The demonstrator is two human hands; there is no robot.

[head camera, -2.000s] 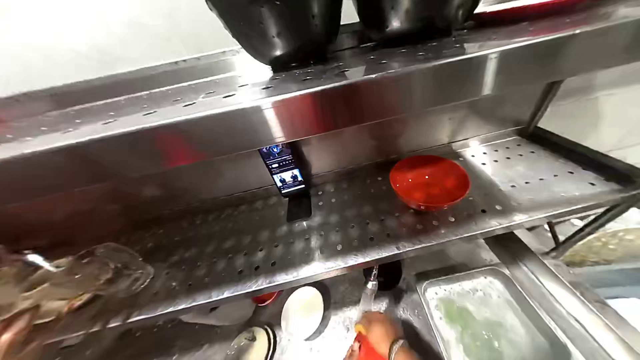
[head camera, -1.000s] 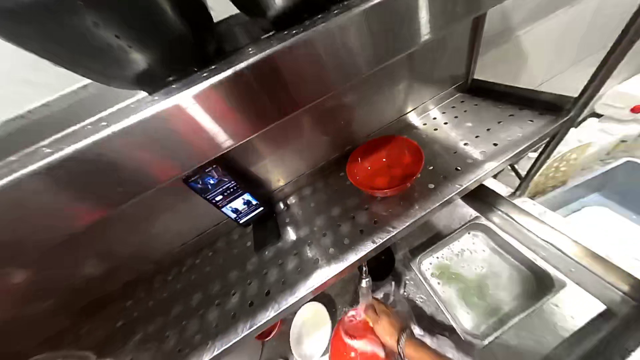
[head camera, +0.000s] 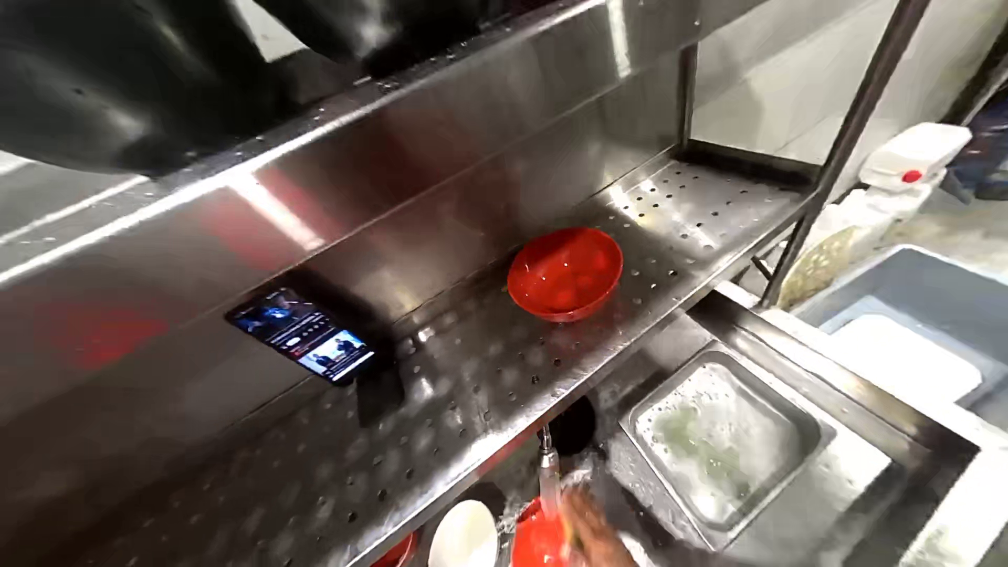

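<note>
My right hand is at the bottom edge, blurred, beside a red bowl under the faucet spout. Fingers and bowl overlap, and how they hold it cannot be made out. My left hand is out of view. To the left of the red bowl is a white dish, with part of another red dish at the shelf's lower edge. On the perforated steel shelf above sits a second red bowl.
A lit phone leans against the shelf's back panel. Black pans hang over from the upper shelf. Right of the faucet lies a square steel tray with cloudy water and green bits. Farther right are a grey tub and a white jug.
The view has swung right. The left hand with clear wrapping, seen two seconds ago at lower left, is out of frame. My right hand stays by the red bowl at the faucet.
</note>
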